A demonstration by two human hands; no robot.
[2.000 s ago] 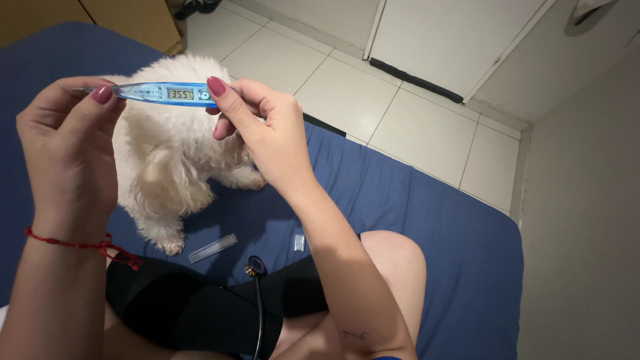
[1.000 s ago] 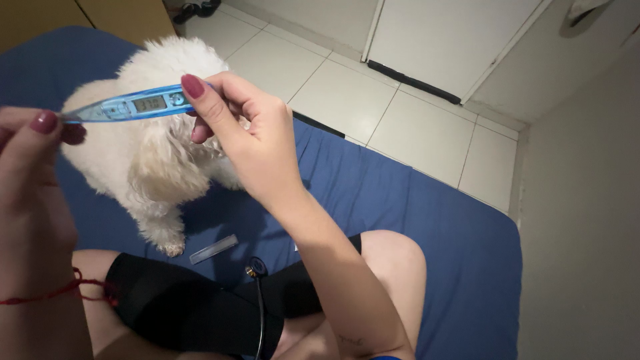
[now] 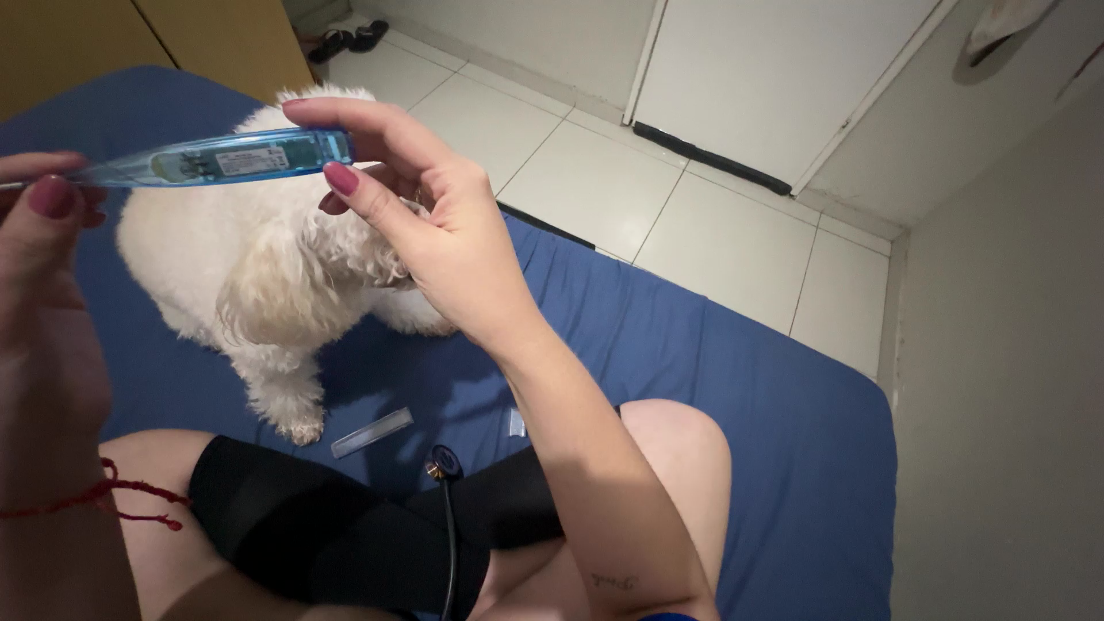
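Note:
Both hands hold a translucent blue digital thermometer (image 3: 233, 159) up level in front of me, its labelled back facing me. My left hand (image 3: 43, 233) pinches the thin tip end at the left edge of the view. Thumb and fingers of my right hand (image 3: 423, 198) grip the wide end. Beneath and behind the thermometer, a curly white dog (image 3: 267, 267) is on the blue bed sheet (image 3: 655, 371), its face partly hidden by my right hand. A clear plastic case piece (image 3: 373, 432) lies by its front paw, and a smaller clear piece (image 3: 517, 423) lies beside my right forearm.
A stethoscope (image 3: 445, 470) rests over my black shorts, its chest piece towards the dog. Beyond the bed are a tiled floor (image 3: 595, 177), a white door (image 3: 768, 78) with a black draught strip, wooden furniture (image 3: 233, 52) and dark sandals (image 3: 349, 40). A wall runs along the right.
The thermometer has been turned over: its display faced me in the earlier frames, and its labelled back does now. The small clear piece, hidden one second ago, shows again.

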